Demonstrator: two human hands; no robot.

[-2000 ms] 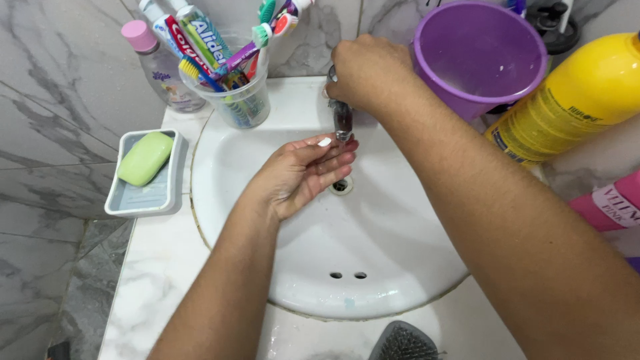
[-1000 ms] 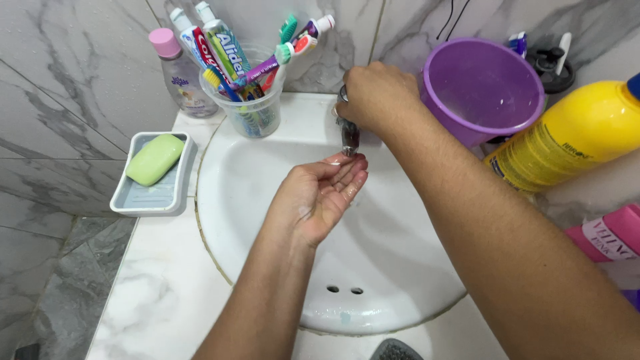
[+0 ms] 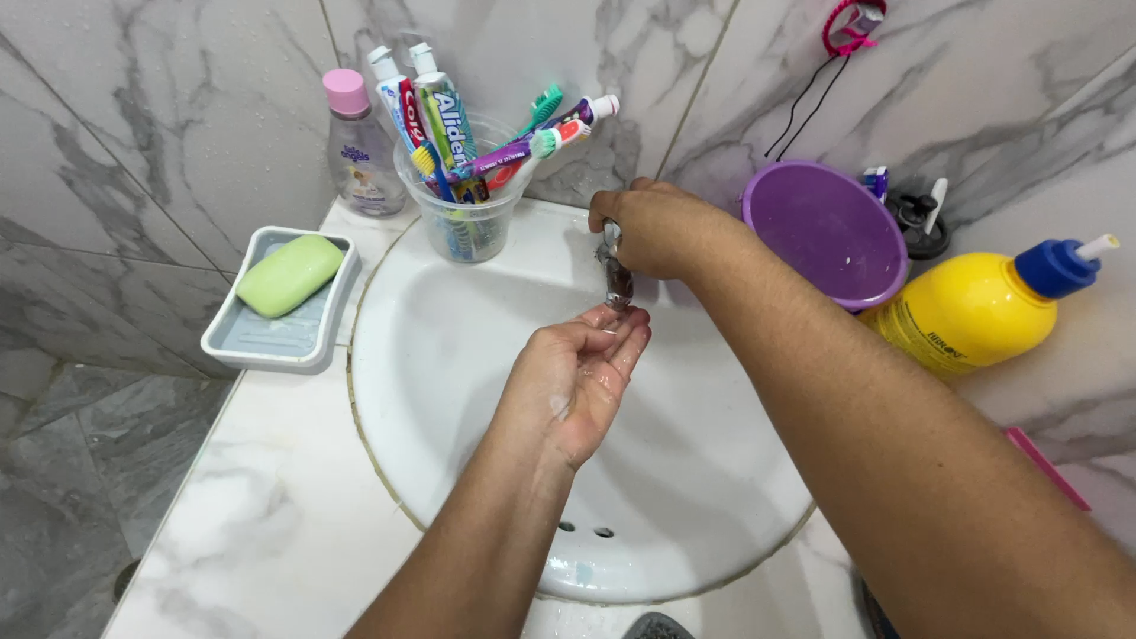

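My left hand [image 3: 581,377] is cupped palm up beneath the spout of a chrome faucet [image 3: 619,282], wet, with a whitish spot near the wrist. Its fingertips are at the spout's mouth. My right hand [image 3: 661,229] grips the top of the faucet; the fingers hide most of the handle. Below both hands lies the white sink basin [image 3: 710,444]; my left hand and forearm hide its drain. A green bar of soap [image 3: 289,275] rests in a white and grey soap dish [image 3: 306,362] on the left of the counter.
A clear plastic cup [image 3: 466,232] holds toothbrushes and toothpaste tubes behind the basin, beside a pink-capped bottle [image 3: 364,164]. On the right stand a purple plastic container [image 3: 830,235] and a yellow pump bottle [image 3: 967,311]. A brush [image 3: 657,627] shows at the bottom edge.
My right hand stays on the faucet and my left hand remains beneath the spout. The drain, visible two seconds ago, is now hidden by my left hand and forearm.
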